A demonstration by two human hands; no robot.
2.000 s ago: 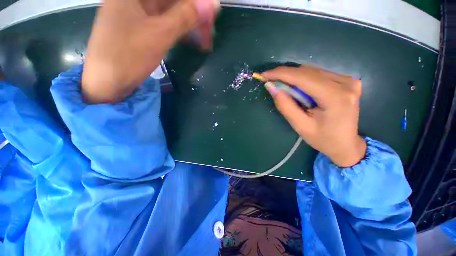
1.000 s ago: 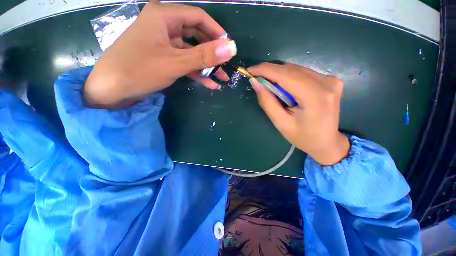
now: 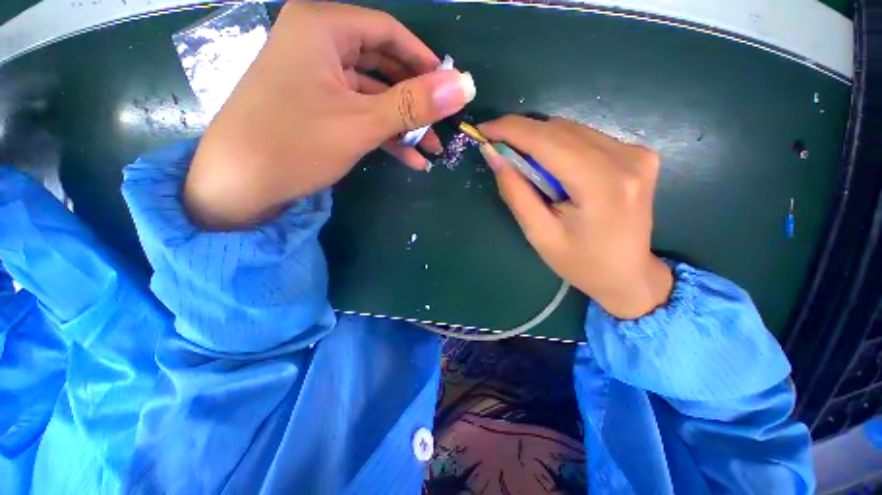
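My left hand [image 3: 334, 111] holds a small silver housing [image 3: 416, 134] between thumb and fingers, mostly hidden by the hand. My right hand [image 3: 585, 198] holds a pen tool [image 3: 527, 172] with a blue and grey body and a brass front, pointed left toward the housing. The thin tip is close to the housing; I cannot tell if they touch. A pile of tiny glittering parts [image 3: 456, 151] lies on the bench just below the pen's front. A grey hose [image 3: 532, 321] curves from below my right hand to the bench edge.
A clear zip bag [image 3: 220, 56] with whitish contents lies on the dark green bench [image 3: 503, 251], partly behind my left hand. Loose specks are scattered about. A thin blue piece [image 3: 790, 222] and a small dark bit [image 3: 801, 149] lie at right. Black trays [image 3: 851, 319] stand at the right edge.
My left hand has come down from the upper edge to beside the pile and now shows a housing. My right hand with the pen has moved slightly left. The bag has become visible.
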